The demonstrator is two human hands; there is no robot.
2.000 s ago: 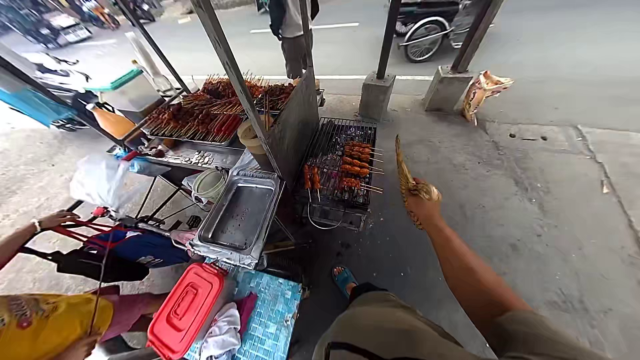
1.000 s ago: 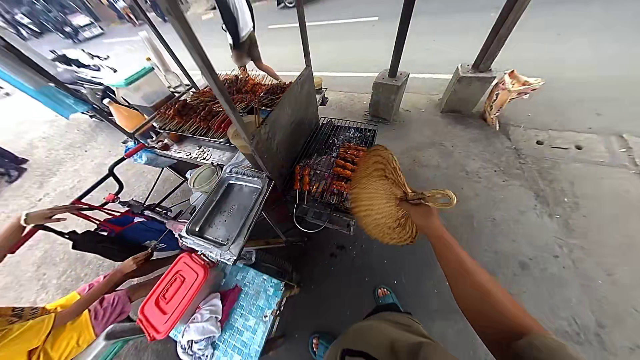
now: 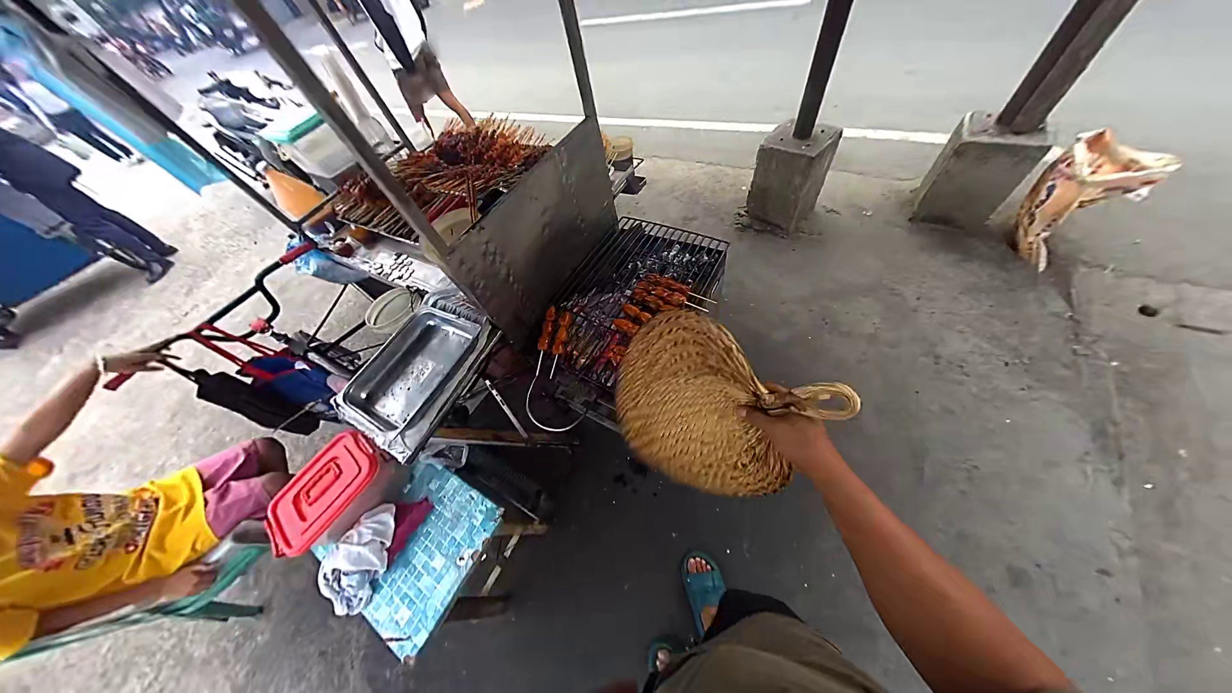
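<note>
My right hand (image 3: 791, 435) grips the handle of a woven hand fan (image 3: 698, 399), its broad face turned toward me. The fan is beside the near right edge of a charcoal grill (image 3: 695, 252) and covers part of it. Skewers of reddish meat (image 3: 658, 293) lie across the grate, and a few more skewers (image 3: 555, 332) lie at its left side, by the metal panel. My left hand is out of view. To the left of the grill is an empty-looking metal tray (image 3: 412, 371).
A metal panel (image 3: 544, 226) divides the grill from a heap of skewers (image 3: 467, 164). A red-lidded container (image 3: 327, 491) and cloth (image 3: 358, 558) rest on a blue tiled-pattern table (image 3: 433, 549). A person in yellow (image 3: 115, 539) sits left. Concrete-based posts (image 3: 794, 173) stand ahead.
The fan, narrow and edge-on two seconds ago, now shows its broad face near the grill. The seated person at the left has come further into view.
</note>
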